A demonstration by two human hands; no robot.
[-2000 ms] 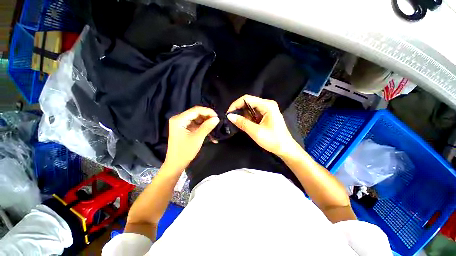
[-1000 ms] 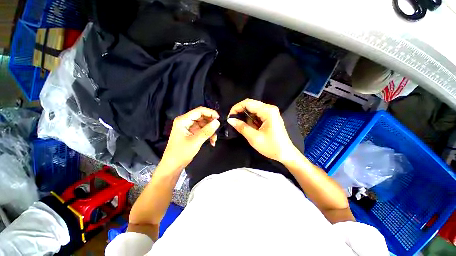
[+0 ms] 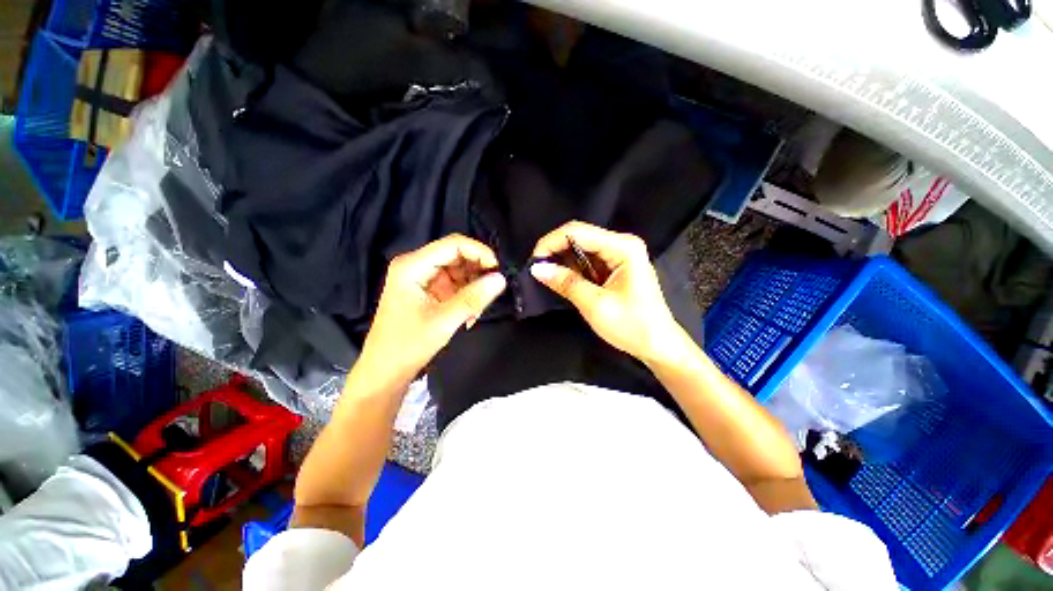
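A black garment lies over my lap and joins navy-black folds to the left. My left hand pinches a small dark edge of the cloth between thumb and forefinger. My right hand pinches the same dark edge just beside it, the fingertips a small gap apart. A thin dark tool, perhaps snips, is tucked in my right hand's fingers. No needle or thread can be made out.
A white table with ruler marks and black-handled scissors crosses the top right. A blue crate holding a clear bag is at right. Clear plastic lies under the garment at left. A red stool is lower left.
The hands stay close together at the lap, still pinching. The left hand has shifted slightly left and up. The thin tool in my right hand shows more upright than one second ago.
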